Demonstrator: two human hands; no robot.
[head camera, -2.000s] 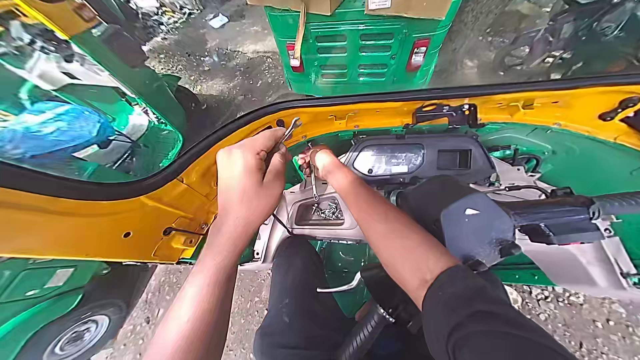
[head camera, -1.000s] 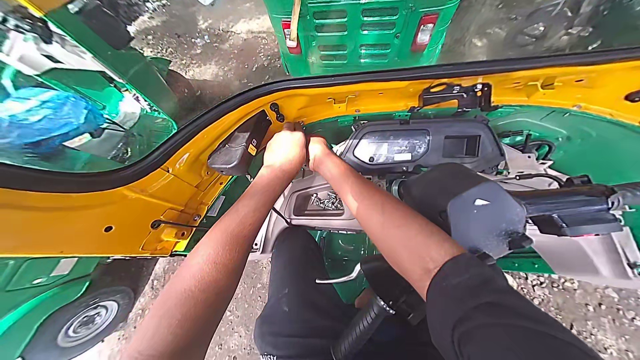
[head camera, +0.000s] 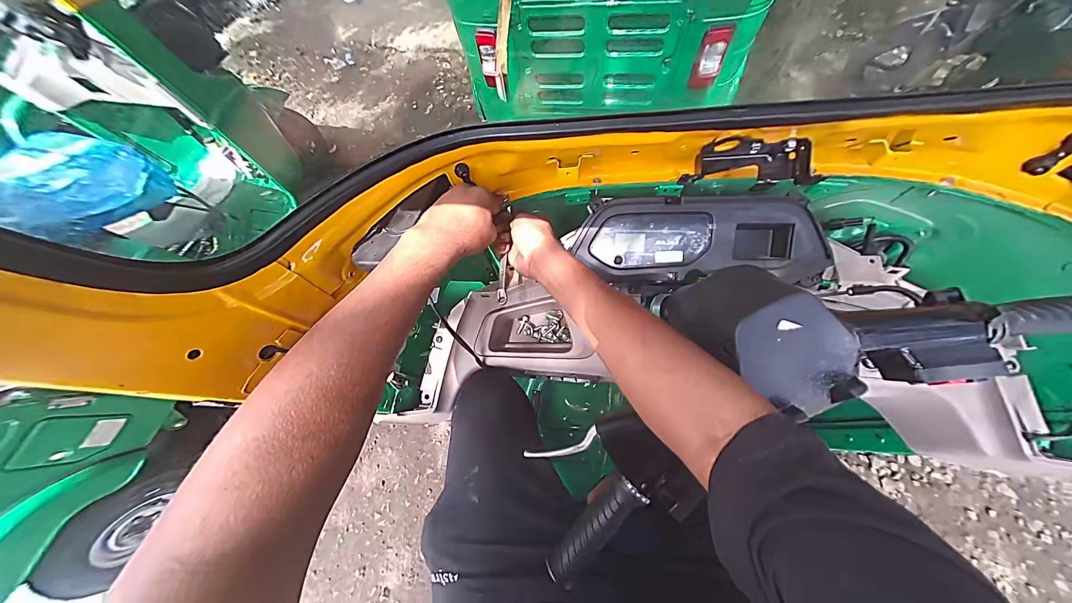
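Observation:
My left hand is against a black plastic housing at the left corner of the yellow windshield frame. Beside it, my right hand grips a metal wrench, whose ring end points down below the fingers. What the left fingers hold is hidden. Under the right hand, loose screws and bolts lie in a recess of the grey dashboard panel. The instrument cluster sits to the right of my hands.
Handlebar parts and a rubber grip stand close to my right arm. A black bracket is on the frame. Beyond the windshield is another green vehicle; more green bodywork and a wheel are at lower left.
Two seconds ago my left hand held a wrench raised above the frame's corner. The black housing has since come into view there, and both hands are now close together beside it.

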